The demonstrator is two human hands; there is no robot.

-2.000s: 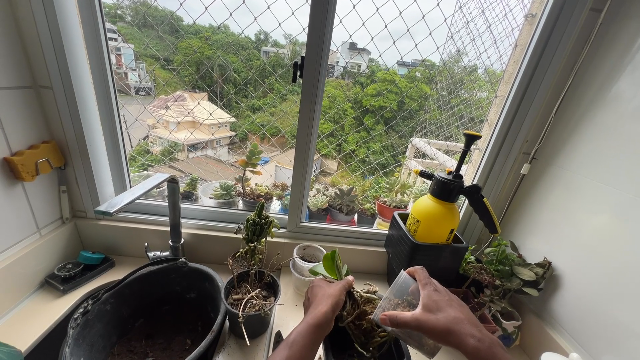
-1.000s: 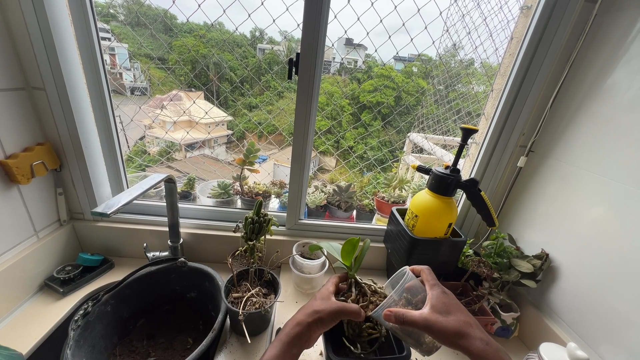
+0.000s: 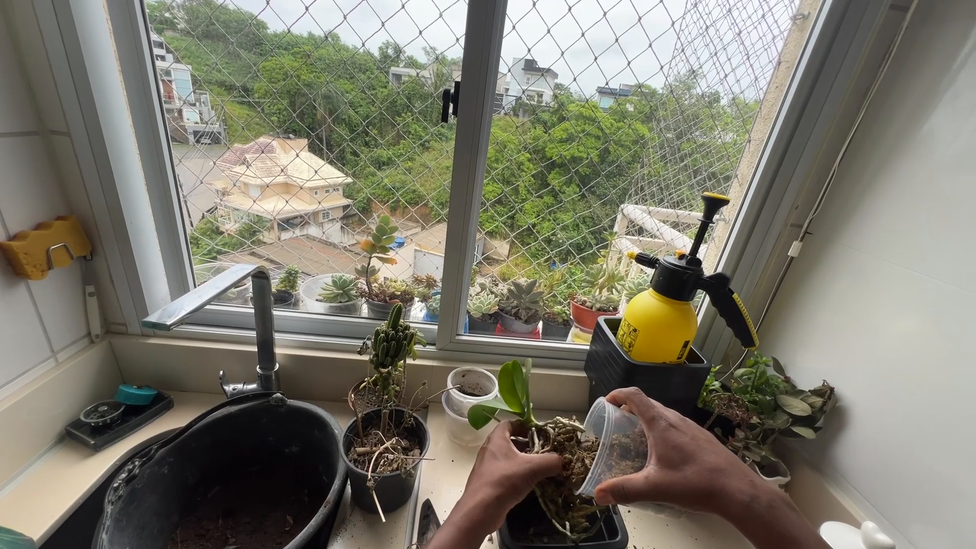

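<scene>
My left hand (image 3: 509, 473) grips the base of an orchid (image 3: 515, 389) with broad green leaves and a mass of pale roots. The roots hang over and into a square black plastic pot (image 3: 616, 528) at the bottom centre. My right hand (image 3: 671, 457) holds a clear plastic cup (image 3: 610, 450), tilted on its side with its mouth towards the roots. Brown potting material (image 3: 630, 451) lies inside the cup. Left of my left hand stands a black pot (image 3: 386, 476) with a cactus (image 3: 393, 347) and dry stems.
A large black bucket (image 3: 324, 488) with dark soil stands left, beneath a chrome faucet (image 3: 264, 328). Behind the orchid are stacked white pots (image 3: 471, 389). A yellow pump sprayer (image 3: 657, 324) sits in a black planter (image 3: 610, 374); leafy plants (image 3: 785, 396) stand to its right.
The orchid's leaves, upright one second ago, now lean to the left. The cup stays in my right hand beside the roots, and its brown contents show more plainly now than a second ago.
</scene>
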